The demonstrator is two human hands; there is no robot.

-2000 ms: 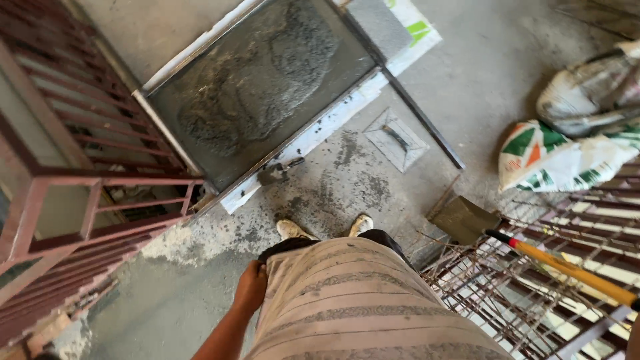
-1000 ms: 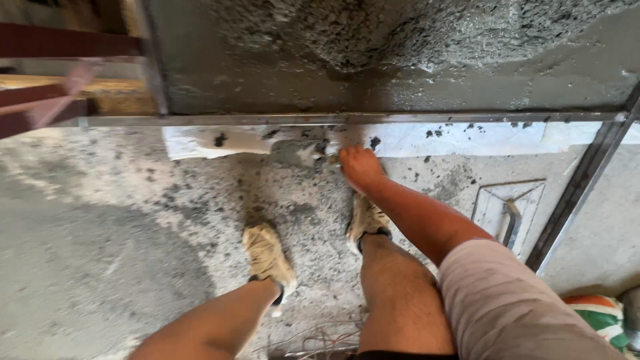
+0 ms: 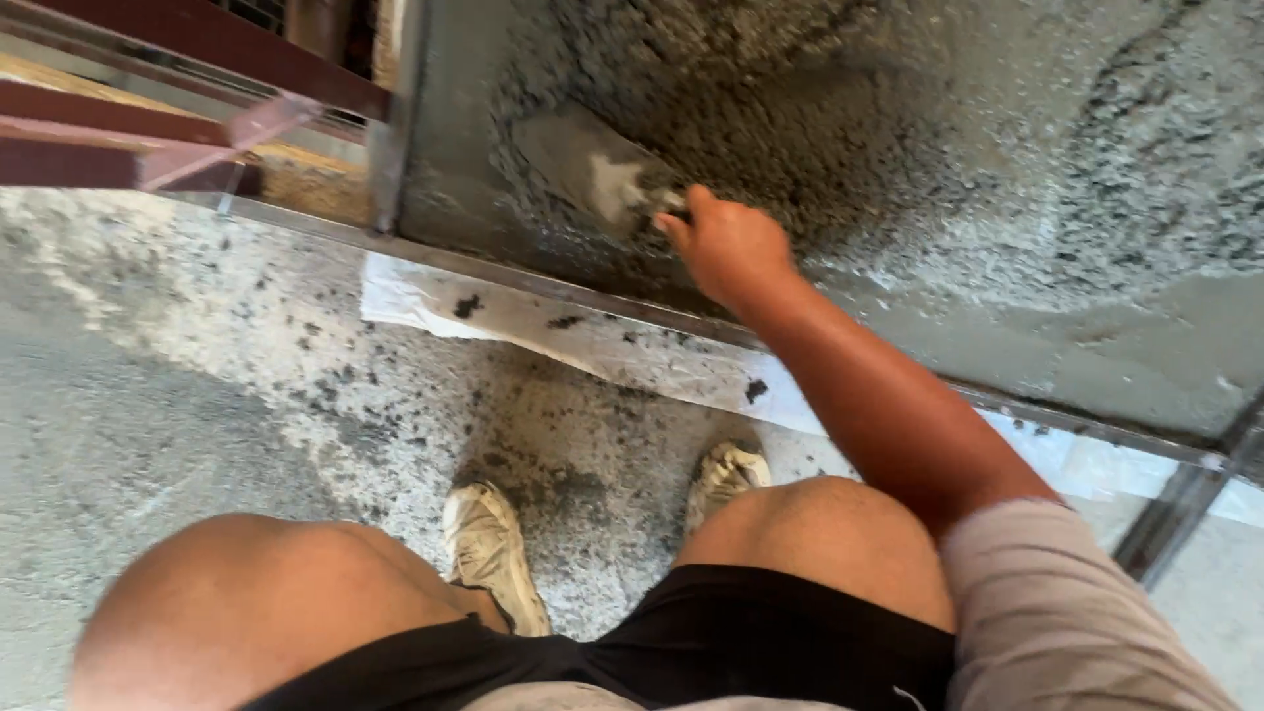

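My right hand (image 3: 736, 242) is closed round the handle of a pointed trowel (image 3: 583, 163), whose blade lies flat against the wet mortar (image 3: 849, 128) in a metal-edged form. Grey mortar coats part of the blade, and a heap of rougher mix rises beside it. The near metal edge bar (image 3: 592, 296) of the form runs below my wrist. My left hand is out of the frame.
White plastic sheeting (image 3: 592, 346) spotted with mortar lies along the form's near edge. My shoes (image 3: 489, 548) stand on a splattered concrete floor (image 3: 375, 415). Dark red metal railings (image 3: 188, 59) are at the upper left, and another metal bar (image 3: 1170, 518) juts out at the right.
One second ago my right hand was at the trowel on the sheeting outside the form; now hand and trowel are over the mortar inside it. The view has shifted strongly since the first frame.
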